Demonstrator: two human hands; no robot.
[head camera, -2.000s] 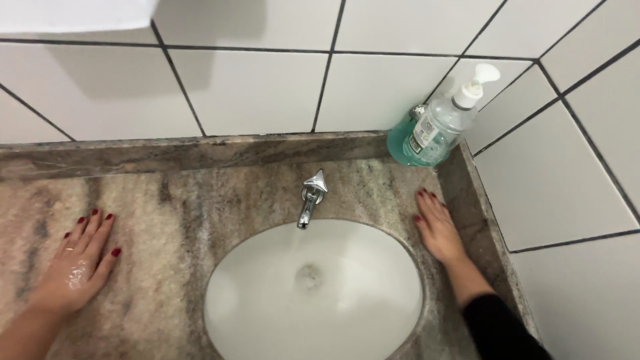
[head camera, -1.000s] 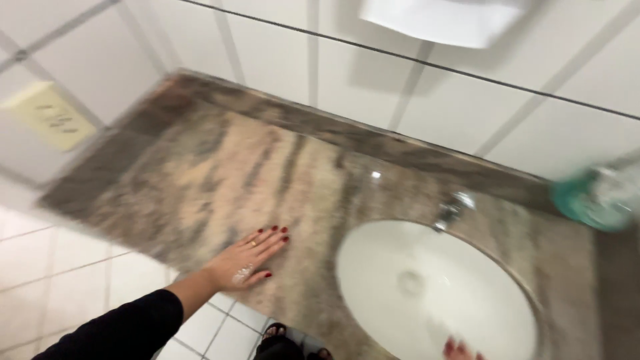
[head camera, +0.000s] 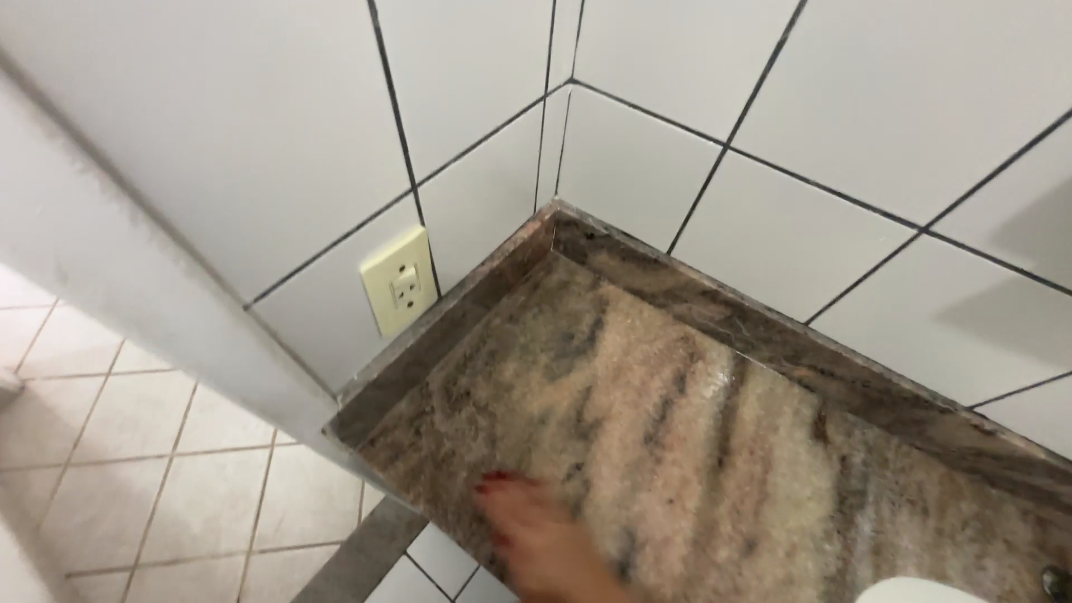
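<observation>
One blurred hand with red nails, which looks like my right hand (head camera: 548, 536), is over the brown veined stone counter (head camera: 670, 402), near its front edge at the bottom of the view. Its fingers point up and left, and I see nothing held in them. Motion blur hides whether it touches the stone. My left hand is out of view. At the lower right, the top of a white sink bowl (head camera: 913, 591) shows, with part of a metal tap (head camera: 1057, 582) beside it. Wet, shiny patches lie on the counter.
A stone backsplash (head camera: 779, 360) runs along the white tiled walls and meets in a corner. A cream power outlet (head camera: 400, 283) is on the left wall, just above the stone edge. Past a pale wall edge (head camera: 159, 276), a light tiled floor (head camera: 209, 486) shows at lower left.
The view has swung left, toward the counter's corner. The left hand, seen flat on the counter before, is out of view; the hand seen now is near the counter's left end.
</observation>
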